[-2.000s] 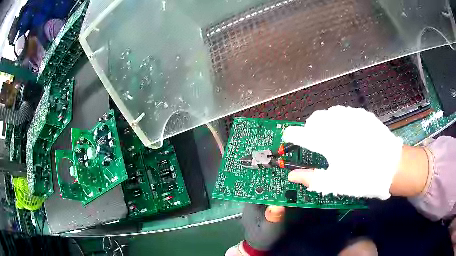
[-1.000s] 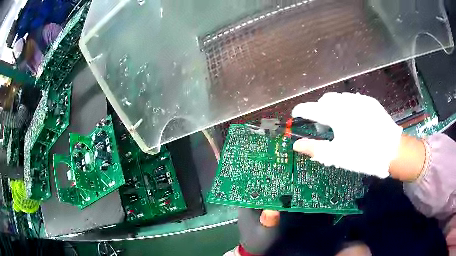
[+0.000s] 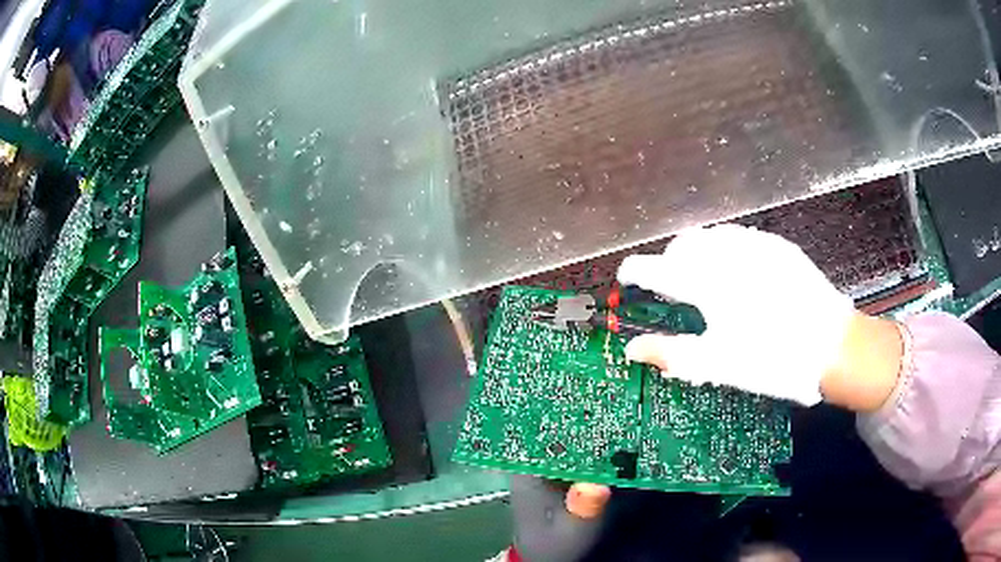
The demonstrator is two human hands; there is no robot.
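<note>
The double circuit board (image 3: 549,406) is held solder side up in front of the bench, its two halves joined with a slot between. My left hand (image 3: 558,514), in a grey fingerless glove, holds it from below at its near edge; a bare fingertip shows and the rest is hidden under the board. My right hand (image 3: 741,313), in a white knit glove, is closed round the side cutters (image 3: 576,312). The cutters' steel jaws point left over the board's upper left part. Whether the jaws touch a lead cannot be told.
A clear shield (image 3: 362,165) covers the grid tray (image 3: 867,225) beyond the board. Component-side-up boards (image 3: 318,406) lie at left, partly on a dark foam sheet (image 3: 181,472). More boards (image 3: 93,253) stand further left. Part of another person (image 3: 104,55) shows at top left.
The cutters moved from the board's middle up to its upper edge, then slightly down and left onto its upper left part. The board sits slightly lower in view.
</note>
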